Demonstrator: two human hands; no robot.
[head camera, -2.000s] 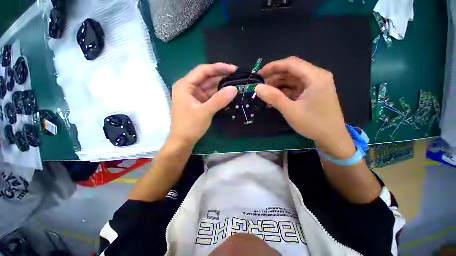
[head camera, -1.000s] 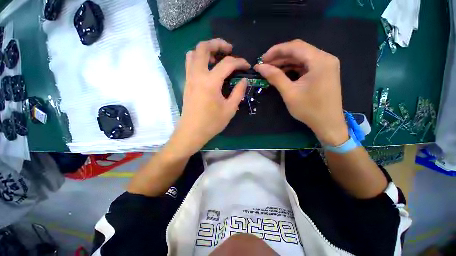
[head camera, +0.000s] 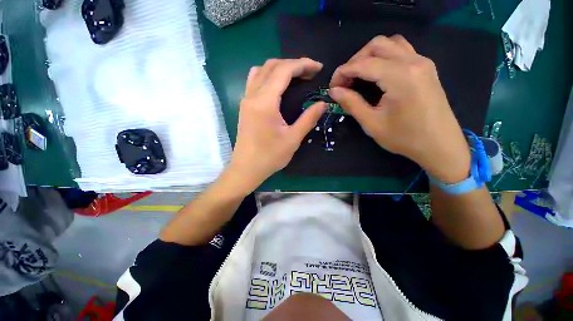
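Observation:
A black housing with pale dots lies on the black work mat, hard to tell apart from it. A small green circuit board sits at the housing, between my hands. My left hand is around the housing's left side, its thumb tip at the board and its fingers curved above. My right hand has thumb and index finger pinched together at the board's upper edge, on a small part mostly hidden by the fingertips. A light blue strap is on my right wrist.
Black housings lie on the white foam sheet at left, more at the far left edge. Loose boards lie at right below a white cloth. A bag of screws and a dark feeder are at the top.
My left fingers have opened and moved off the part near the top of the housing. My right hand has turned inward, its pinch now lower at the board. The view has shifted slightly.

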